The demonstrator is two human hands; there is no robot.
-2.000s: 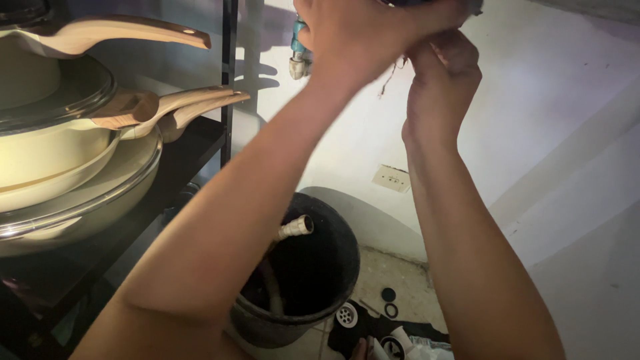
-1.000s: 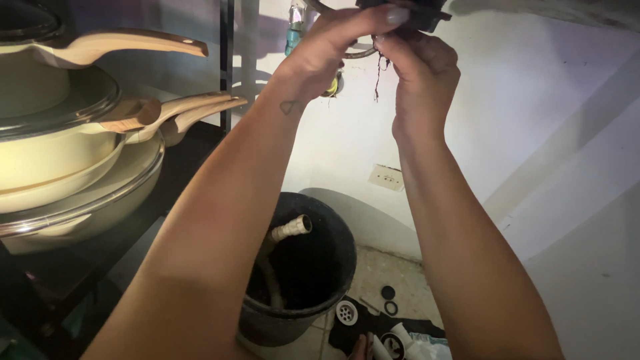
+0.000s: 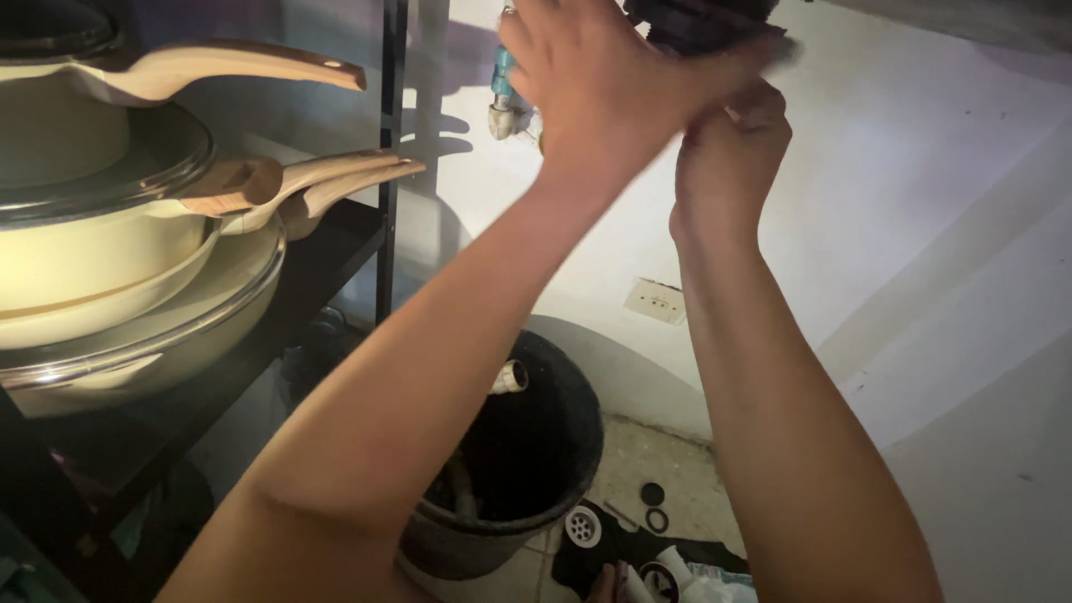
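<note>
At the top of the head view, a dark fitting (image 3: pixel 703 21) hangs below the underside of a basin or counter. My left hand (image 3: pixel 603 79) is at its left and lower side, fingers spread, thumb reaching across beneath it, slightly blurred. Just under the fitting is my right hand (image 3: pixel 737 151), its fingers curled; whether they hold something is hidden. A valve with a teal body (image 3: pixel 502 71) sits on the wall, partly behind my left fingers. Below my forearms stands a black bucket (image 3: pixel 586 419) with a whitish drain hose (image 3: pixel 511 377) in it.
Pale pans with wooden handles (image 3: pixel 243 67) are stacked on a black metal shelf (image 3: pixel 335 243) at the left. A wall socket (image 3: pixel 656 301) lies between my forearms. On the tiled floor are a white drain strainer (image 3: pixel 583 527), a black ring (image 3: pixel 657 520), a black disc (image 3: pixel 652 494) and a dark cloth (image 3: pixel 620 544).
My left hand has turned and spread, with its back now toward the view. The dark strands that hung below the fitting one second ago are no longer visible.
</note>
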